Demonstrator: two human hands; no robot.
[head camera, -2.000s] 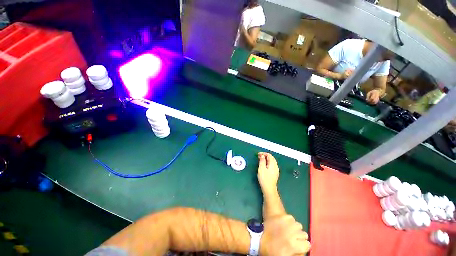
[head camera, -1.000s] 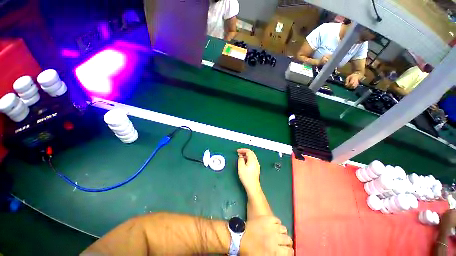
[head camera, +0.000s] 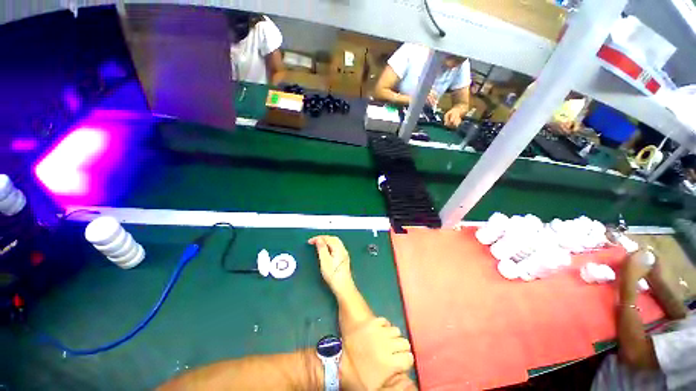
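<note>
A round white unit (head camera: 281, 265) with a small flap lies on the green bench, joined to a thin black lead (head camera: 227, 248) that runs to a blue cable (head camera: 164, 296). My right hand (head camera: 332, 258) rests palm-up just right of the unit, not touching it, fingers loosely curled, with nothing visible in it. My left hand (head camera: 375, 353), below a watch with a white band, lies closed over my right forearm. A short stack of white units (head camera: 115, 242) stands at the left. The black box (head camera: 23, 263) is cut off by the left edge.
A red mat (head camera: 465, 305) at right bears a heap of white units (head camera: 534, 243). Black ribbed strips (head camera: 404, 183) lie behind it. A slanted metal post (head camera: 507, 134) rises behind the mat. A person's hands (head camera: 637, 271) hold a white piece at right. More people sit opposite. A panel glows pink-purple at left.
The view has turned right, so the bench things sit further left and more of the mat and the neighbouring person shows. My hands keep the same pose; the unit has not visibly moved.
</note>
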